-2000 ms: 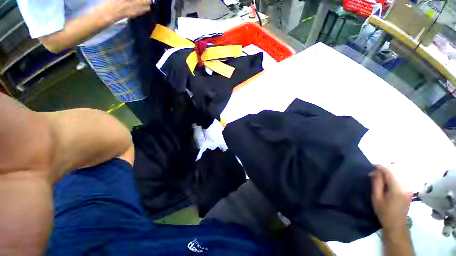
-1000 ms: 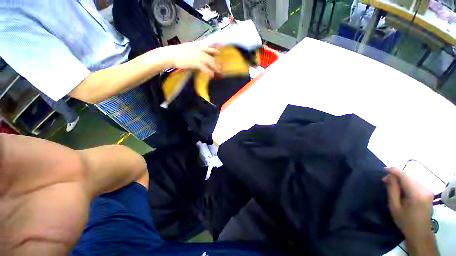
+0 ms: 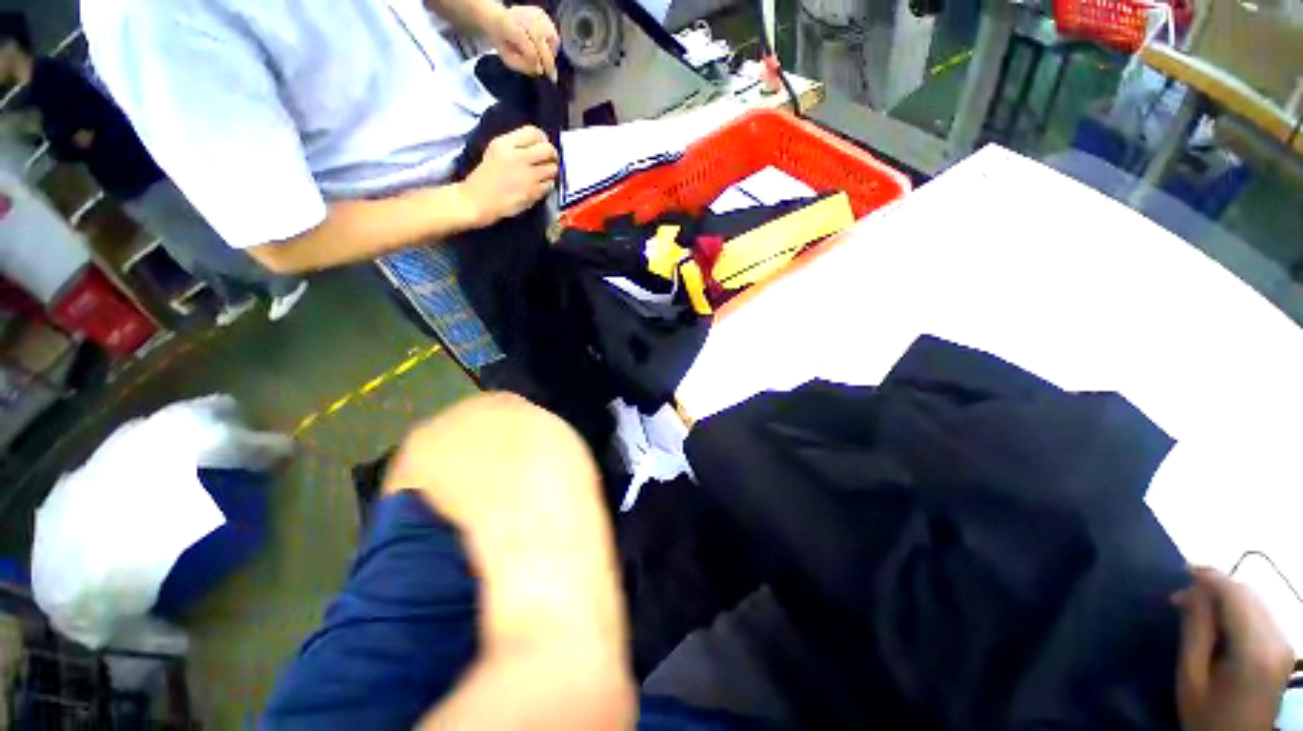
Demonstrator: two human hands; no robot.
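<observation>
The black garment panel (image 3: 929, 514) lies rumpled over the front of the white table (image 3: 1000, 257) and hangs towards my lap. My right hand (image 3: 1240, 650) is at the lower right and pinches the panel's right edge, with the fingertips partly on the cloth. My left arm is bent at lower centre; its hand is not visible. The yellow strips (image 3: 786, 240) with a dark red tie (image 3: 707, 253) lie on dark pieces in the red-orange basket (image 3: 857, 164).
A second person (image 3: 336, 129) stands at upper left and holds black cloth with both hands. More black cloth hangs left of the table, with a white scrap (image 3: 650, 454) showing. A crouching or bending person in white (image 3: 129, 500) is at far left. A thin dark wire loop is at the right edge.
The yellow strips have gone from the second person's hand into the basket. That person now holds black cloth. The view has shifted left, and my left arm appears nearer the centre. My right hand still holds the panel.
</observation>
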